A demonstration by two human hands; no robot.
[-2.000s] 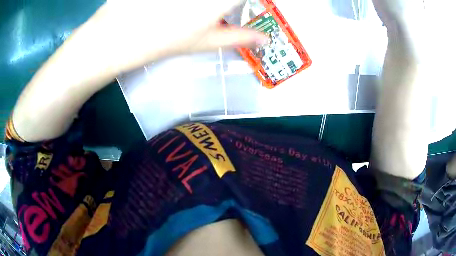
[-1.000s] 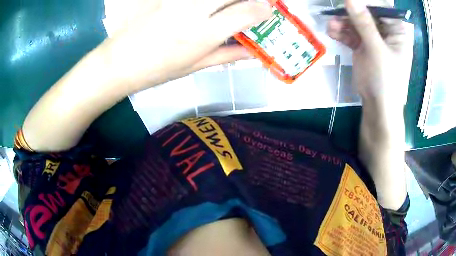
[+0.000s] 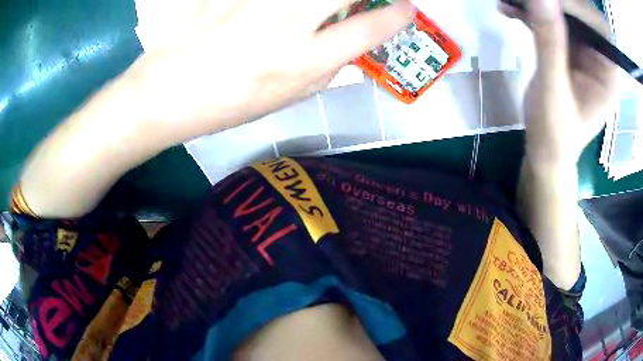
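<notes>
The orange phone housing [image 3: 451, 51] is at the top centre, tilted, with a green and silvery-white circuit board [image 3: 412, 58] inside it. My left hand [image 3: 310, 53] holds the housing at its upper left; the fingers cover that part and are overexposed. My right hand [image 3: 567, 77] is at the upper right, apart from the housing, and holds a slim dark pen-like tool, likely tweezers [image 3: 603, 46]. Its tip is cut off or hidden at the top edge. The sheet with pale grey rectangles [image 3: 352, 116] lies under the housing.
A stack of white sheets [image 3: 624, 134] lies at the right edge. The dark green bench top [image 3: 63, 63] shows at the left and along the near edge of the sheet. Grey-black cloth, perhaps another person's clothing [image 3: 620, 225], shows at the lower right.
My right hand first came in with the dark tool near the housing, then moved right and turned the tool steeper. The housing shifted right, then slightly up, with my left hand.
</notes>
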